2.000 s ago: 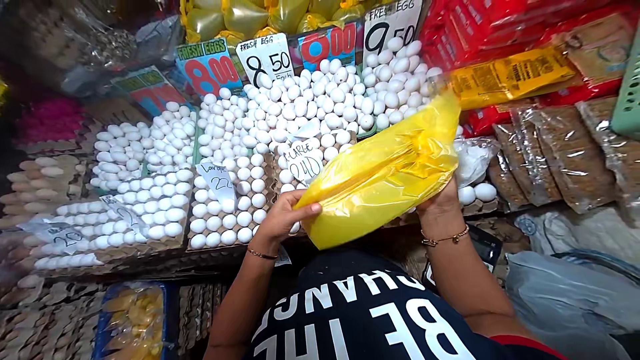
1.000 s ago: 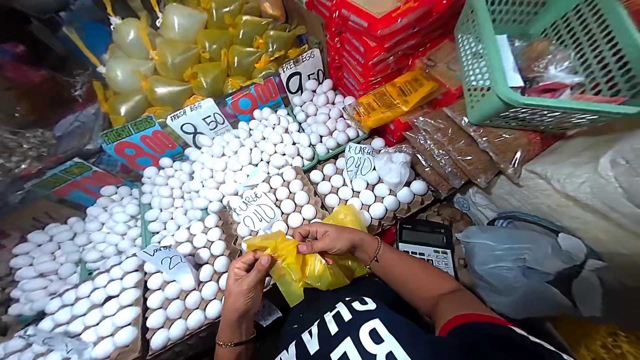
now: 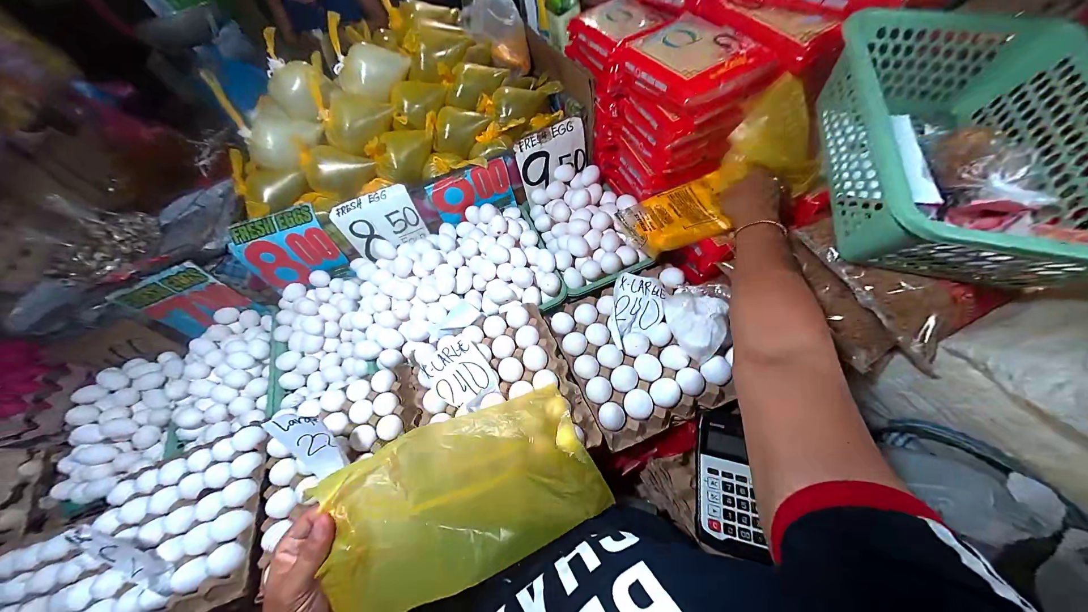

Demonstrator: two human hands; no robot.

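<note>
At the lower left, my left hand [image 3: 297, 557] pinches the corner of a yellow plastic bag [image 3: 476, 497], which spreads in front of my chest over the edge of the egg trays. My right hand [image 3: 755, 200] reaches far forward to the right, at a yellow printed packet [image 3: 676, 217] beside the red packs. Another piece of yellow plastic [image 3: 773, 127] rises just beyond that hand; whether its fingers hold it or the packet cannot be told. White eggs in a cardboard tray [image 3: 646, 365] lie below the reaching arm, with a crumpled clear plastic bag [image 3: 699, 321] on them.
Loose white eggs [image 3: 450, 272] fill the middle, with price signs [image 3: 378, 221] behind. Knotted bags of yellowish liquid [image 3: 365, 110] stand at the back. Red packs [image 3: 680, 76] are stacked beside a green plastic basket [image 3: 884, 204]. A calculator [image 3: 729, 493] and brown-filled packets [image 3: 850, 297] lie to the right.
Both hands were together at the yellow bag one second ago. My right hand has moved forward to the yellow packet, while my left hand keeps the bag, now spread wider.
</note>
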